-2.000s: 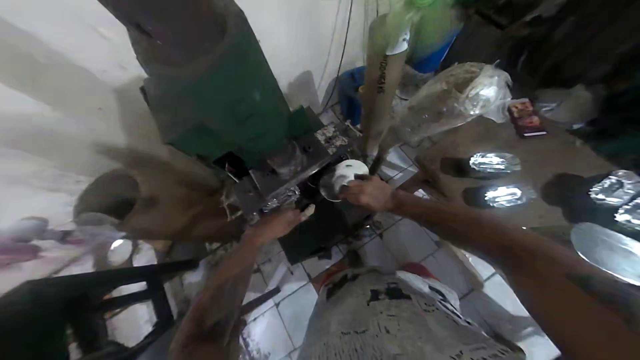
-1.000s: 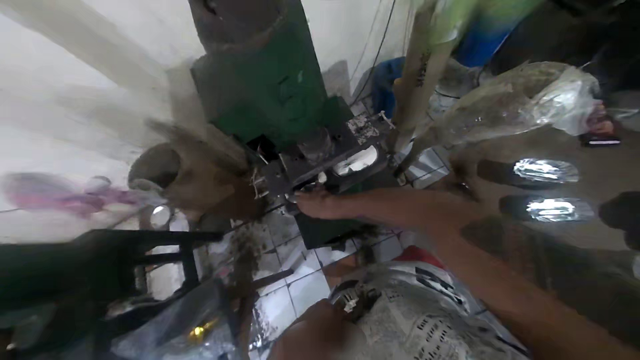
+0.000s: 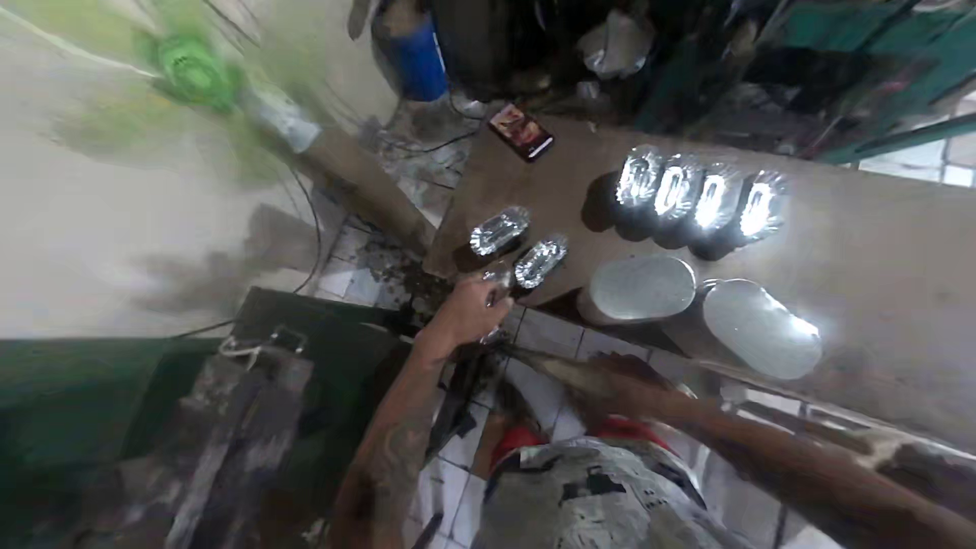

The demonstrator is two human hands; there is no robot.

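My left hand [image 3: 474, 306] is at the near left edge of a brown table, its fingers closed around a small shiny piece, seemingly a foil container [image 3: 497, 276]. Just beyond it, two oval foil containers [image 3: 499, 230] with crimped rims stand on the table. My right hand [image 3: 610, 374] is blurred, low in front of the table edge; whether it holds anything cannot be told. Farther right are several more foil containers [image 3: 715, 197] in a row. Two stacks of oval silvery lids or plates [image 3: 643, 286] lie nearer the edge.
A phone [image 3: 521, 132] with a lit screen lies at the table's far left corner. A dark green machine [image 3: 320, 366] stands at the lower left. Beyond the table is a blue container [image 3: 419, 61]; a green fan [image 3: 191, 72] is at the upper left by the wall.
The view has swung far to the right, from the machine to the table. My left hand, at the machine two seconds ago, is now at the table edge beside the foil containers.
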